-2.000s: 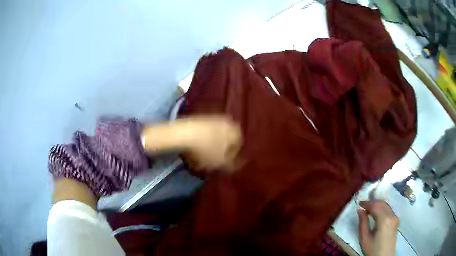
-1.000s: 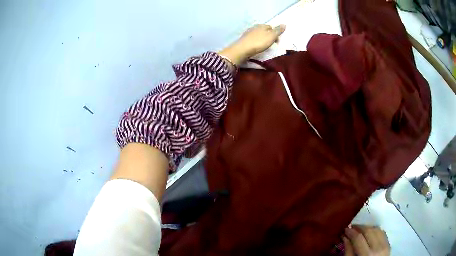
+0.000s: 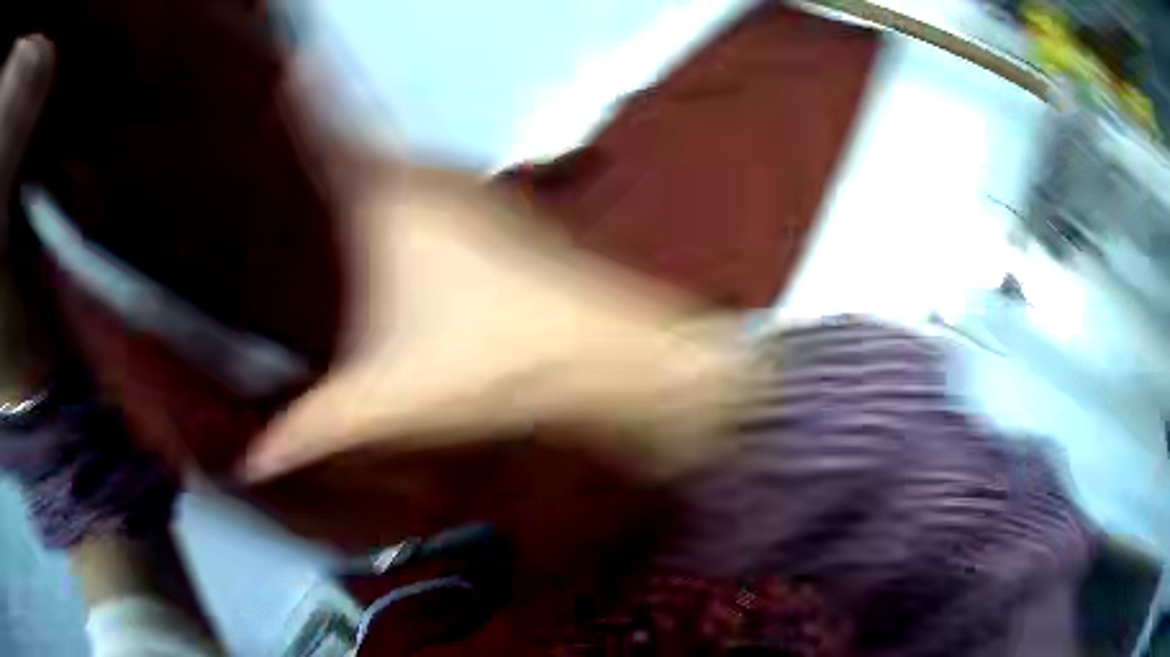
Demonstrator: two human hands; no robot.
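The dark rust-red garment piece (image 3: 731, 154) lies partly on the white table, and its darker part is lifted at the upper left. A white strip (image 3: 154, 315) shows along the cloth at left. My right hand (image 3: 449, 321), large and motion-blurred, reaches in from the right across the middle, its thumb and fingers around the lifted cloth; some fingertips are hidden. My left hand (image 3: 19, 244) is at the far left edge, cut off by the frame and dark, beside the lifted cloth; its grip does not show clearly.
The grey sewing machine (image 3: 1103, 193) is blurred at the upper right, with small metal parts near it. A tan curved table edge (image 3: 949, 45) runs along the top. A yellow object (image 3: 1078, 58) is at the top right. Red patterned cloth (image 3: 744, 616) shows at the bottom.
The garment has been drawn to the left and its left part lifted. My right hand has moved from the lower right to the centre left. My left hand has moved from the top middle to the left edge.
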